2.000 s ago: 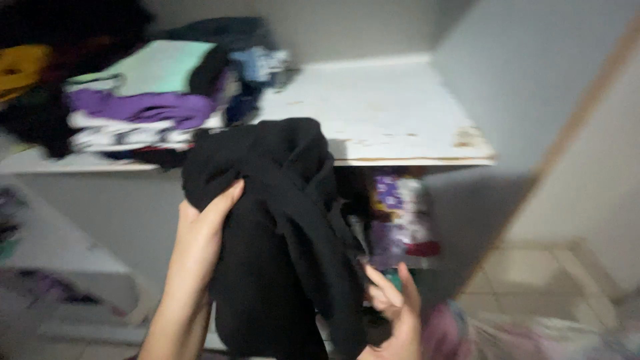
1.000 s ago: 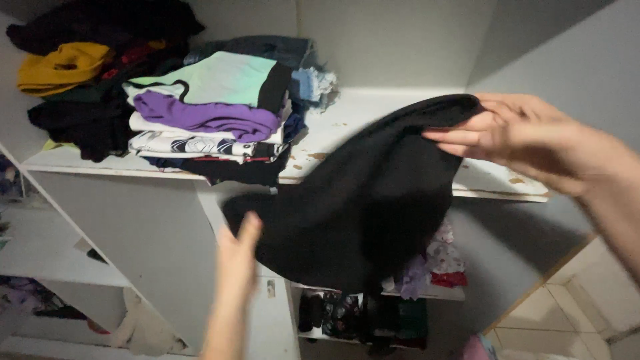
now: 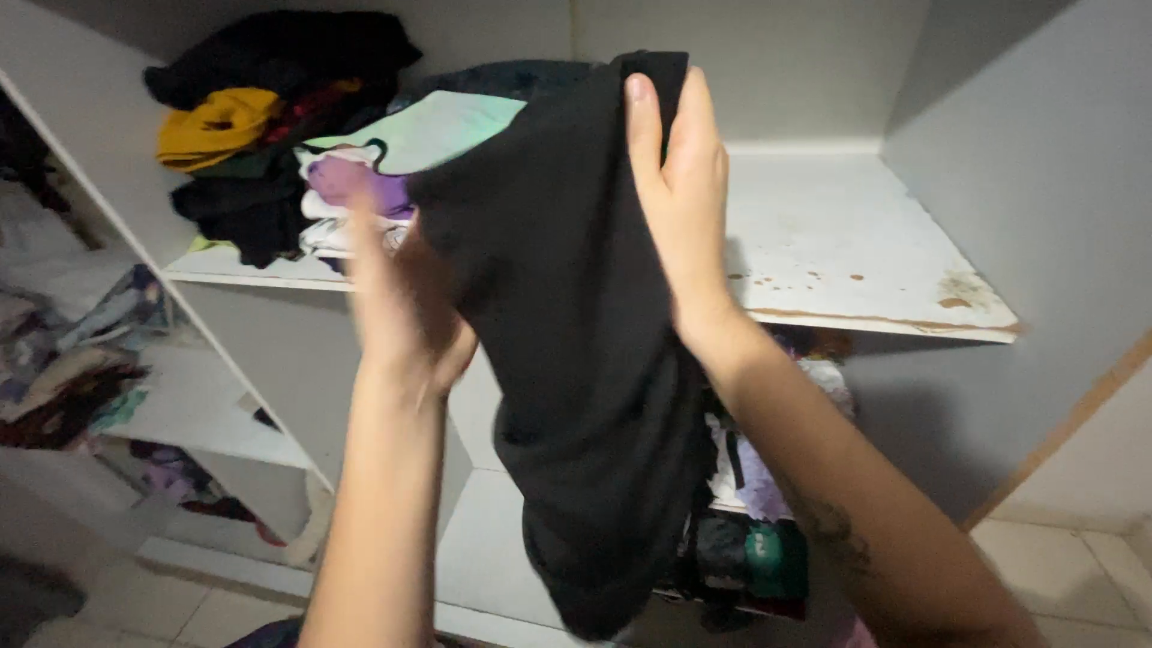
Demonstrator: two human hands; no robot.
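Observation:
A black cloth garment (image 3: 585, 315) hangs lengthwise between my hands, in front of the shelf. My right hand (image 3: 679, 171) grips its upper right corner, thumb in front and fingers behind. At the garment's left edge is my left hand (image 3: 396, 288), blurred, with its fingers raised and partly hidden behind the cloth; whether it holds the cloth I cannot tell. Behind the garment lies a stack of folded clothes with a mint green piece (image 3: 441, 130) on top and a purple piece (image 3: 387, 193) under it.
Left on the white shelf (image 3: 837, 243) sits a pile of dark clothes (image 3: 288, 54) with a yellow garment (image 3: 216, 126). The shelf's right part has stains and a worn edge. Lower shelves hold more clothes (image 3: 756, 558). A vertical panel edge (image 3: 180, 301) divides the closet at left.
The black garment, spread sideways between my hands a second ago, now hangs lengthwise. My right hand has moved to its upper corner, and my left hand has risen along its left side.

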